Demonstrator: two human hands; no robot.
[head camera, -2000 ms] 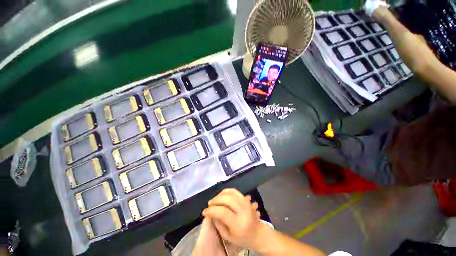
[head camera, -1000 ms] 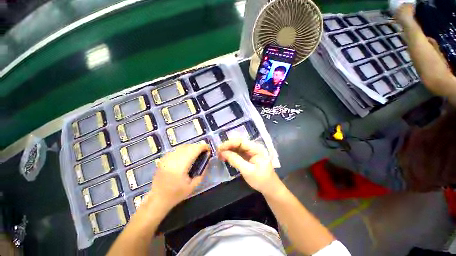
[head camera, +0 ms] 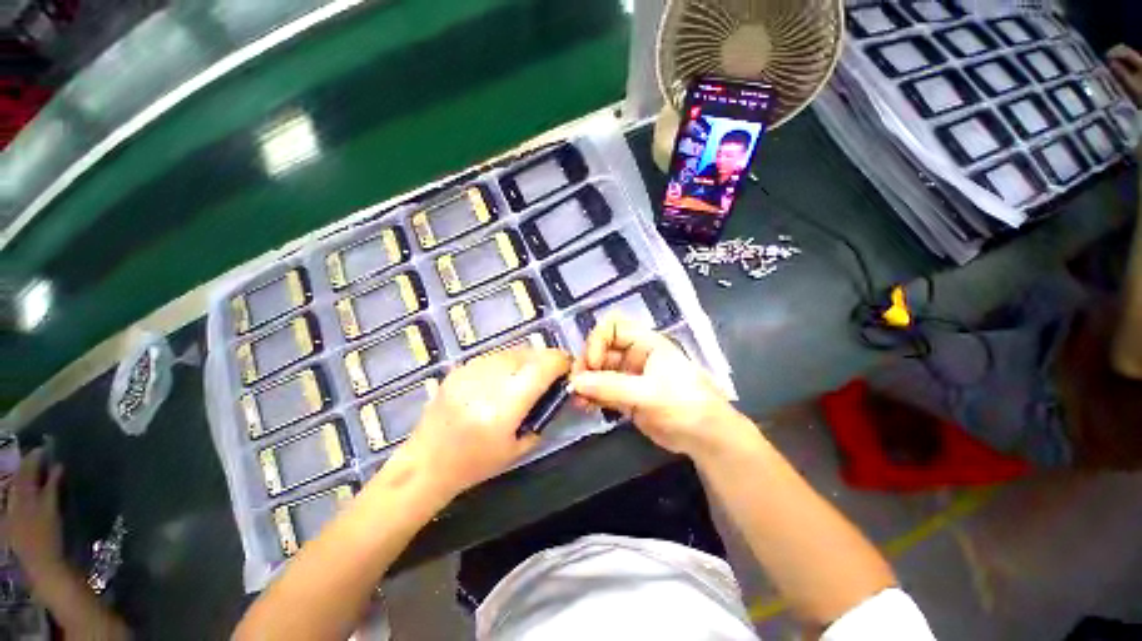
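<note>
My left hand [head camera: 491, 407] is closed around a black phone housing [head camera: 545, 408] and holds it tilted over the front right part of the blister tray [head camera: 231, 426]. My right hand [head camera: 645, 382] is beside it, thumb and fingertips pinched together at the housing's upper end. Whether a small part is between them is too small to tell. The tray's other pockets hold housings; those on the left have gold strips [head camera: 279, 407], those in the right column are all black [head camera: 589, 268]. My hands cover some of the front right pockets.
A pile of small metal parts [head camera: 739, 257] lies right of the tray, below a lit smartphone [head camera: 718, 163] and a desk fan [head camera: 749, 50]. A cable with a yellow tag [head camera: 897, 307], stacked trays [head camera: 989, 94], a bag of small parts [head camera: 140, 382], a green conveyor [head camera: 413, 107] and neighbours' hands are around.
Both hands came up from near my body to the tray's front, the left with a black housing. Since the last frame they stay close together over the tray, while the whole view has shifted.
</note>
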